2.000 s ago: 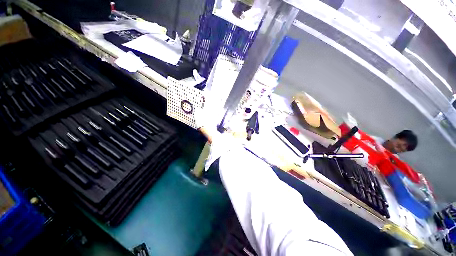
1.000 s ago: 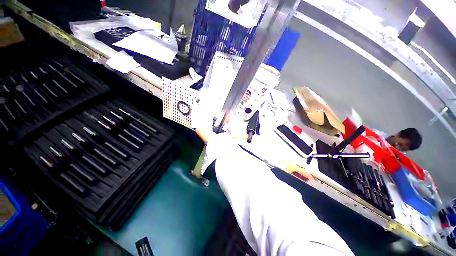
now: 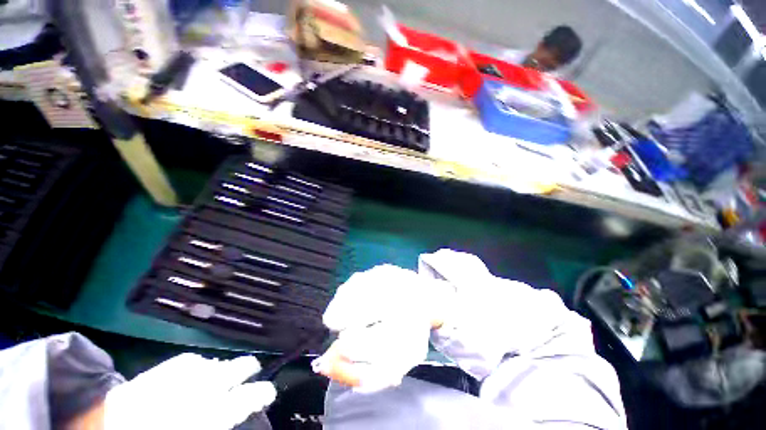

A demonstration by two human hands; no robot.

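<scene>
My left hand (image 3: pixel 197 390), in a white glove, is at the lower left, its fingers closed around one end of a thin dark stick unit (image 3: pixel 284 359). My right hand (image 3: pixel 378 323), also gloved in white, is curled at the stick's upper end; blur and glare hide whether its fingers grip it. A black slotted tray (image 3: pixel 218 227) lies just beyond the hands on the green surface. It bears several black stick units with bright silver sections, in two groups with bare grooves between them.
The raised white bench (image 3: pixel 470 168) runs across behind, with a smartphone (image 3: pixel 252 80), a dark tray of black parts (image 3: pixel 365 109), a cardboard box (image 3: pixel 327 29), red bins (image 3: pixel 428 57) and a blue bin (image 3: pixel 521 113). More trays (image 3: pixel 34 193) lie left. A person is behind the bins.
The view has swung right and down. My left hand has come into view with a dark stick. My right hand has moved from the bench to beside the stick, over the lap.
</scene>
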